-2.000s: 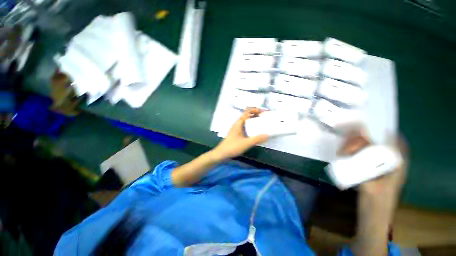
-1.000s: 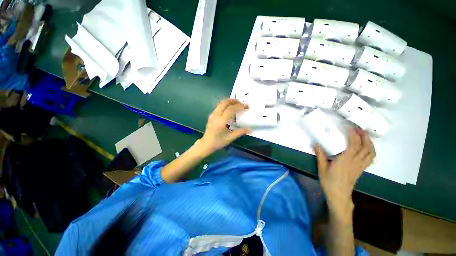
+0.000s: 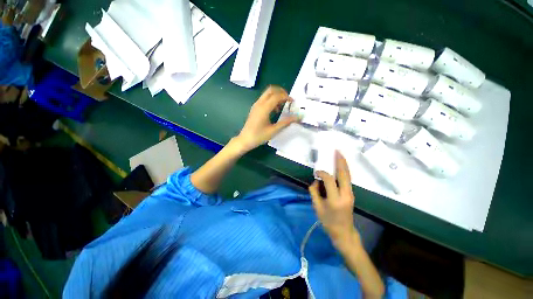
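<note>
Wrapped white cylinders (image 3: 388, 100) with small dark marks lie in three columns on a white sheet (image 3: 488, 149). My left hand (image 3: 263, 120) has its thumb and fingers around the left end of the lowest cylinder in the left column (image 3: 318, 113). My right hand (image 3: 337, 198) has its fingers on another white cylinder (image 3: 330, 149), turned lengthwise away from me and slightly blurred, below the left and middle columns. One more cylinder (image 3: 387, 166) lies slanted and untouched below the middle column. No label can be made out at my fingertips.
The dark-green bench (image 3: 228, 111) has a pile of curled white sheets (image 3: 175, 47) at the far left. A folded white strip (image 3: 252, 49) lies between the pile and the cylinders. An open brown box (image 3: 90, 67) stands at the left edge. A pale board (image 3: 158, 160) is below the bench.
My right hand has let go of the slanted cylinder and moved left onto another one. My left hand has moved slightly up to the left column's lowest cylinder. The view has shifted a little.
</note>
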